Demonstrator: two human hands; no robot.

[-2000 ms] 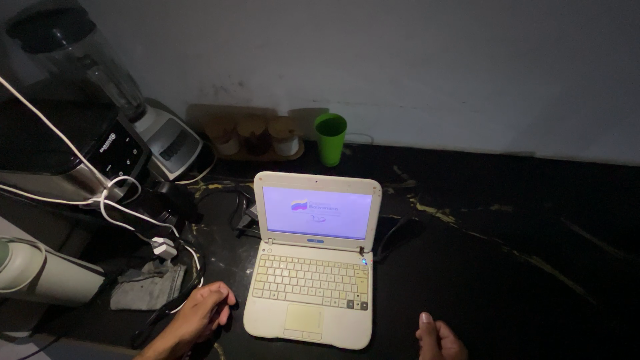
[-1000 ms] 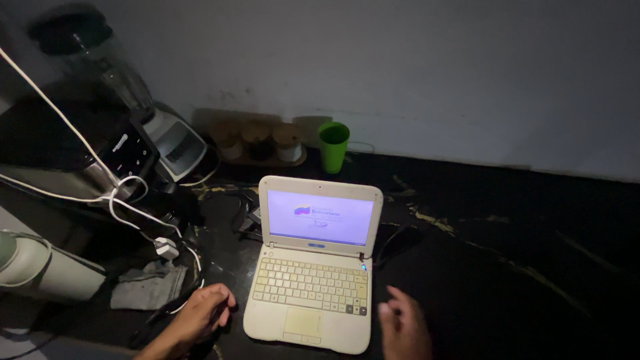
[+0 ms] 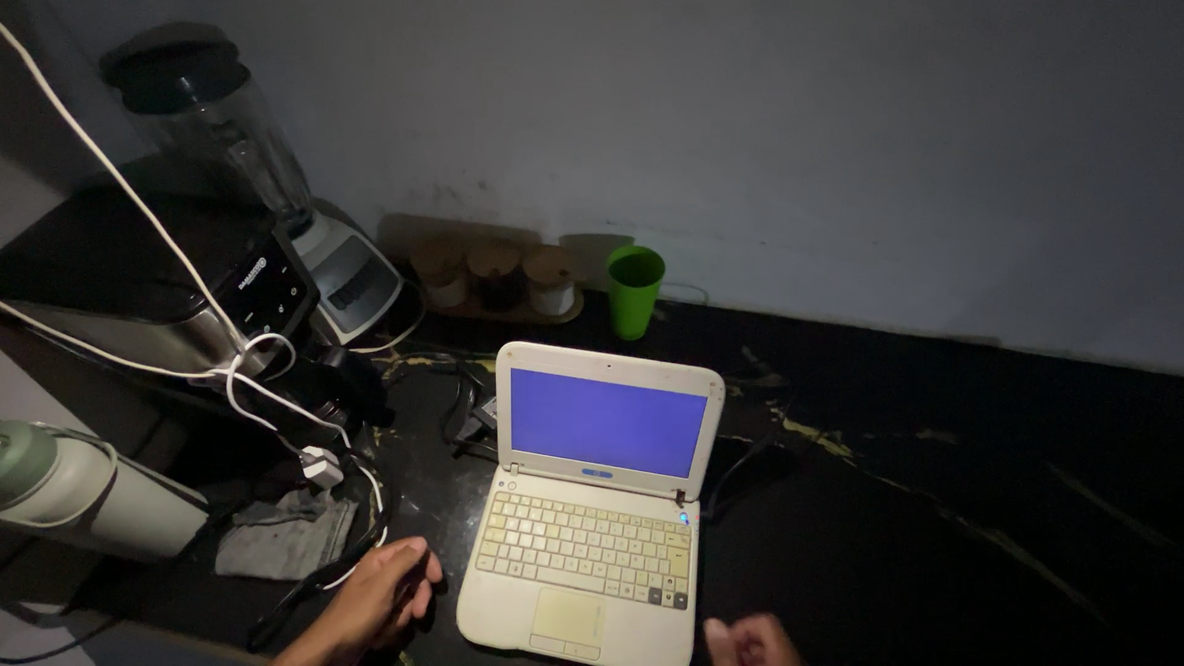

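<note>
A small white laptop (image 3: 575,573) stands unfolded on the black marbled countertop (image 3: 888,573), its screen (image 3: 608,423) plain blue-violet and a small blue light lit at the right hinge. My left hand (image 3: 393,583) rests just left of the laptop, fingers curled and holding nothing that I can see. On the other side, my right hand (image 3: 751,640) is blurred at the bottom edge, close to the laptop's front right corner; its fingers look curled, and whether they are closed is unclear.
A green cup (image 3: 635,294) and lidded jars on a tray (image 3: 499,310) stand by the wall. Leftward are a blender (image 3: 347,277), a black and steel appliance (image 3: 139,268), white cables with a plug (image 3: 321,467), a grey cloth (image 3: 285,536) and a pale bottle (image 3: 111,495).
The laptop screen has gone from a logo picture to plain blue-violet. My right hand moved in toward the laptop, then back down to the bottom edge. My left hand stays beside the laptop.
</note>
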